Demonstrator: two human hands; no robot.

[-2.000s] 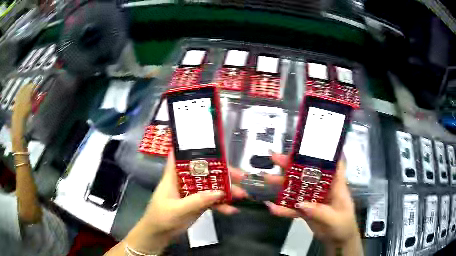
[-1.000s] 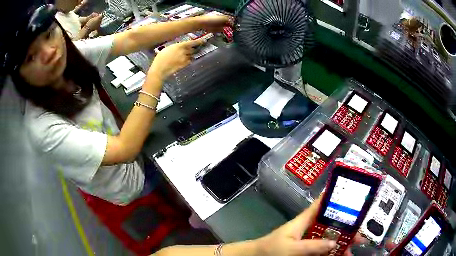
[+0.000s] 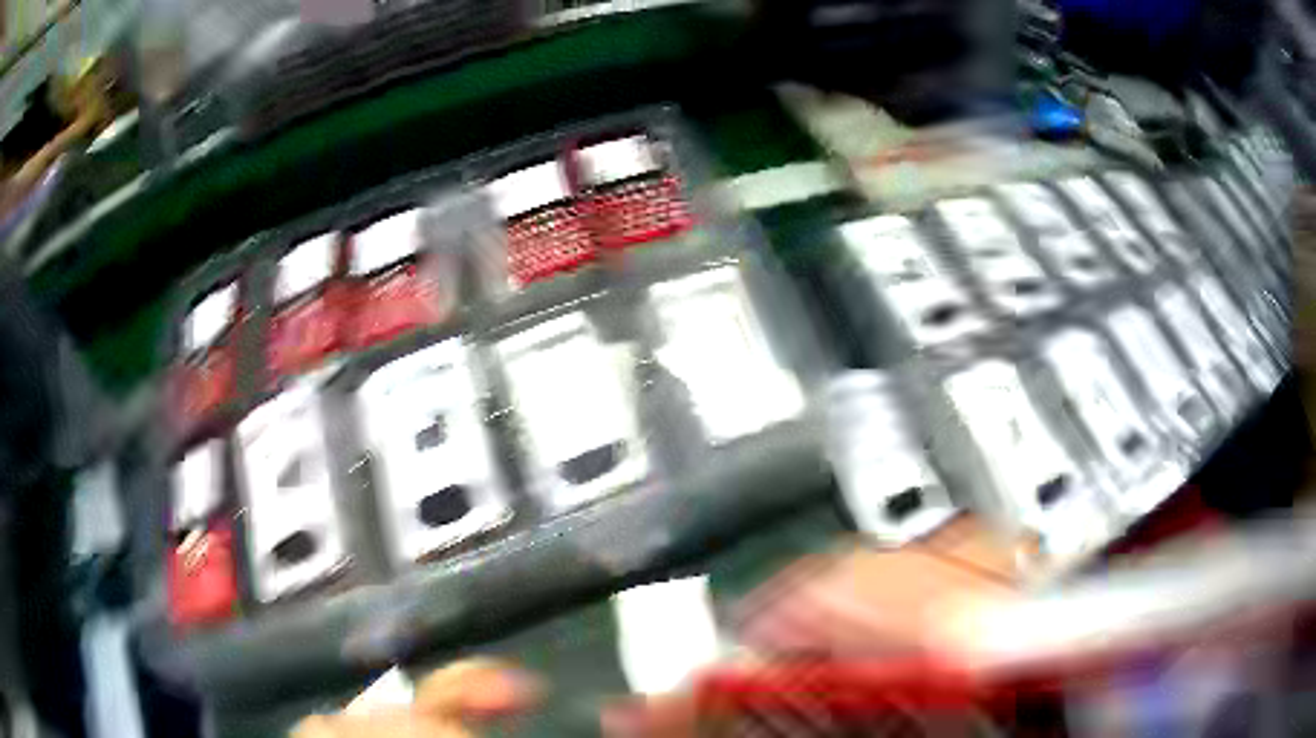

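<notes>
The picture is strongly blurred. My right hand is at the bottom right, around a blurred red phone; a white streak crosses to its right. Only blurred fingers of my left hand show at the bottom edge; what they hold is hidden. The blister tray in front has a back row of red phones lying screen up with white screens, and a front row with one red phone at left and several white-backed phones. A plain white rectangle lies in front of the tray.
A second tray stack at the right holds many white-backed phones. One white-backed phone lies between the trays. Another white piece is by my left fingers. A blurred arm shows at the top left.
The view has swung right from the neighbouring worker and fan to the trays. Both phones in my hands were clear before; now one blurred red phone shows low at my right hand.
</notes>
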